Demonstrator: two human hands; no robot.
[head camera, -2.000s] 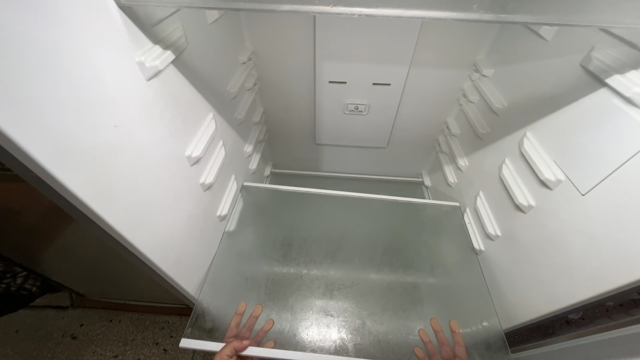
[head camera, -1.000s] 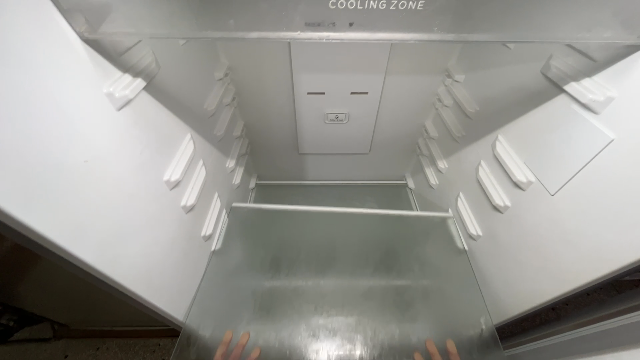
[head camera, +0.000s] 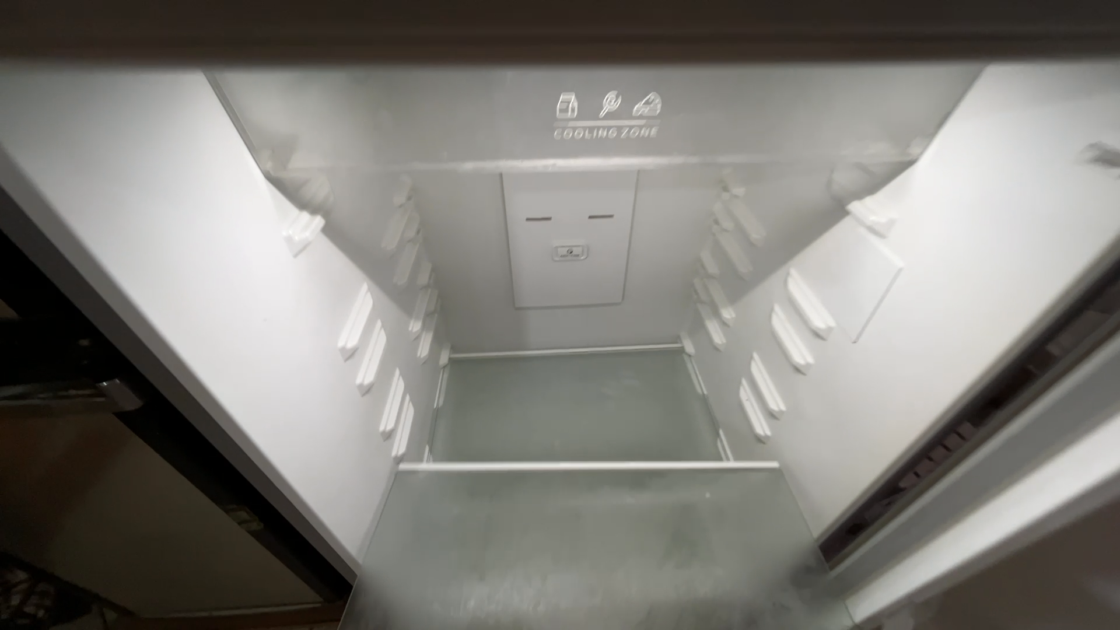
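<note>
Neither my left hand nor my right hand shows in the head view now. A frosted glass refrigerator shelf (head camera: 586, 534) with a white back trim strip juts out at the bottom of the view, its front edge cut off by the frame. Behind and below it lies another glass panel (head camera: 573, 407) on the refrigerator floor. An upper glass shelf (head camera: 394, 118), marked "Cooling Zone" with small icons, spans the top of the interior.
White support ribs line the left inner wall (head camera: 254, 306) and the right inner wall (head camera: 840, 385). A vented panel (head camera: 569, 280) stands at the back. The door's gasket edge (head camera: 989, 499) runs along the right; dark furniture is at the left.
The view has shifted, with more of the upper shelf showing. Both hands, earlier at the front part of the lower glass shelf, are out of the frame. The shelf's back edge now appears farther from the back wall.
</note>
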